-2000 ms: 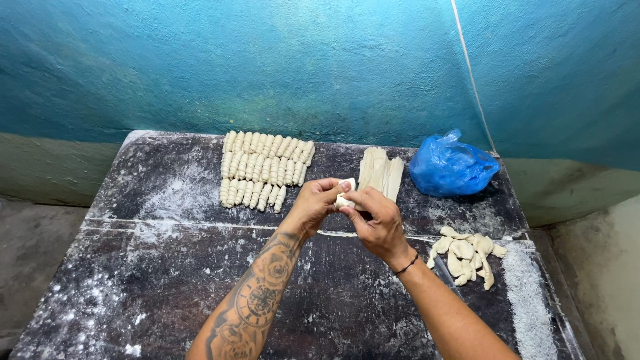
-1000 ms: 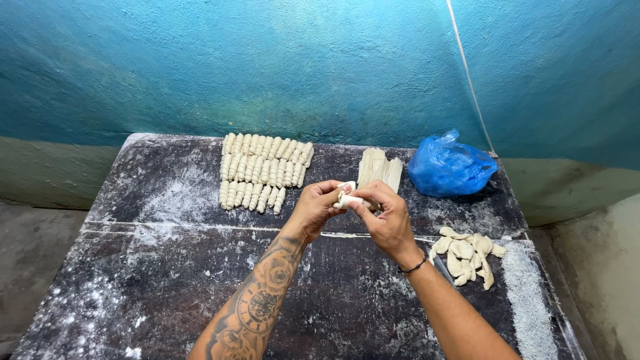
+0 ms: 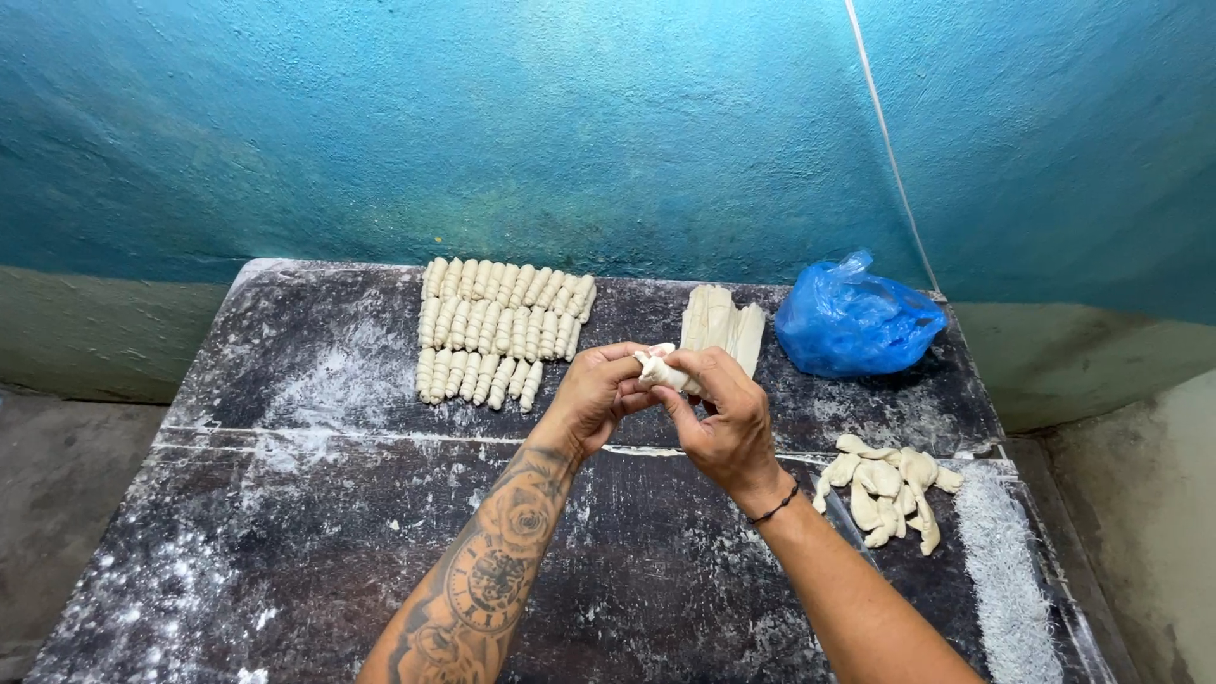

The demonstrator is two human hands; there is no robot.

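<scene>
Near the middle of the head view, a small piece of pale dough point(image 3: 665, 370) is held between both hands above the table. My left hand point(image 3: 600, 389) grips its left side with bent fingers. My right hand point(image 3: 724, 410) pinches its right side between thumb and fingers. Three rows of rolled, ridged dough pieces point(image 3: 503, 309) lie to the left, beyond my left hand. Flat dough strips point(image 3: 720, 321) lie just behind my right hand, side by side. Irregular dough scraps point(image 3: 882, 483) are heaped to the right of my right wrist.
The dark, flour-dusted table point(image 3: 313, 532) has a pale seam across it. A blue plastic bag point(image 3: 855, 318) sits at the back right. Beside the scraps lies a blade-like object point(image 3: 844, 518), partly hidden. A whitish fibrous strip point(image 3: 1009, 570) runs along the right edge. Behind stands a blue wall point(image 3: 513, 133).
Both hands have shifted their fingers around the dough, which now looks more rolled up than two seconds ago. The dough rows, strips, scraps and bag have not moved.
</scene>
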